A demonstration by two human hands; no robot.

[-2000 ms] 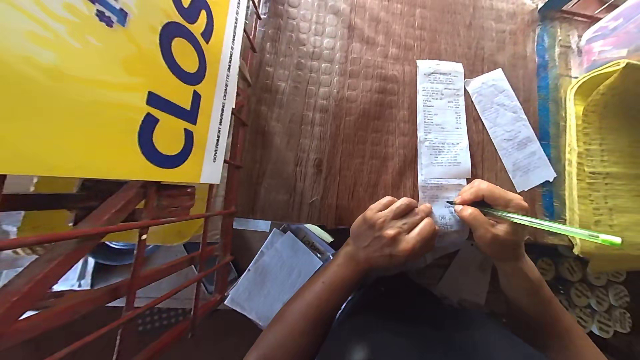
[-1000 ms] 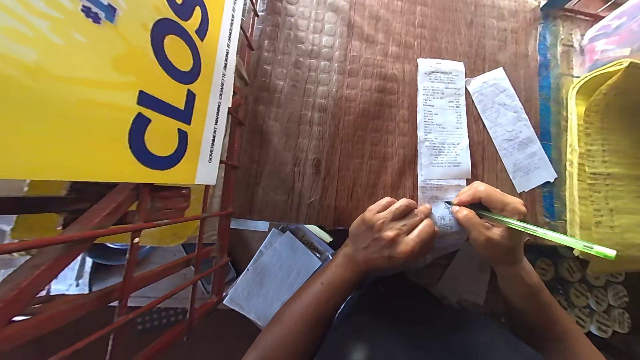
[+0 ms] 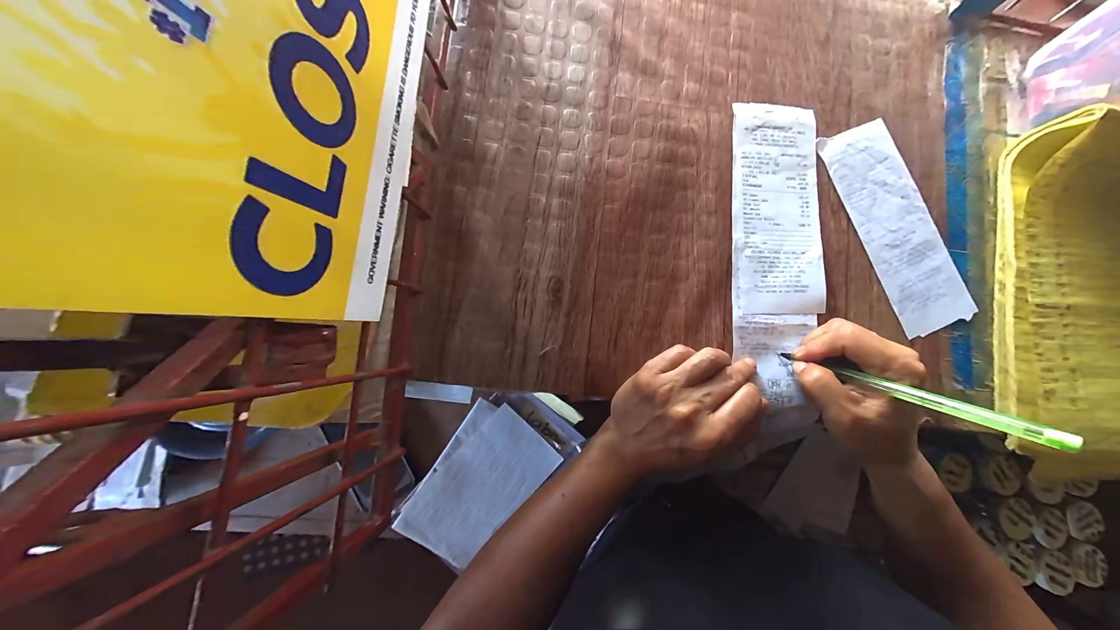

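A long printed paper receipt (image 3: pixel 779 227) lies on the brown wood-patterned table cover (image 3: pixel 560 262), running down over its near edge. My left hand (image 3: pixel 687 407) rests with curled fingers on the left side of the receipt's lower part. In my right hand (image 3: pixel 862 385) is a ballpoint pen with a clear green barrel (image 3: pixel 971 407), its tip at the paper beside some handwriting. A second, crumpled receipt (image 3: pixel 901 227) lies slanted to the right of the long one, near the blue edge strip.
A red metal grille (image 3: pixel 236 420) with a yellow sign (image 3: pixel 175 157) stands at the left. Below the table's near edge are stacked papers (image 3: pixel 481 481). A yellow woven bag (image 3: pixel 1059 289) is at the right, above several round-ended rolls or containers (image 3: pixel 1050 525) bearing writing.
The pen in my right hand has tilted a little, its far end now lower than two seconds ago. My left hand stays on the receipt.
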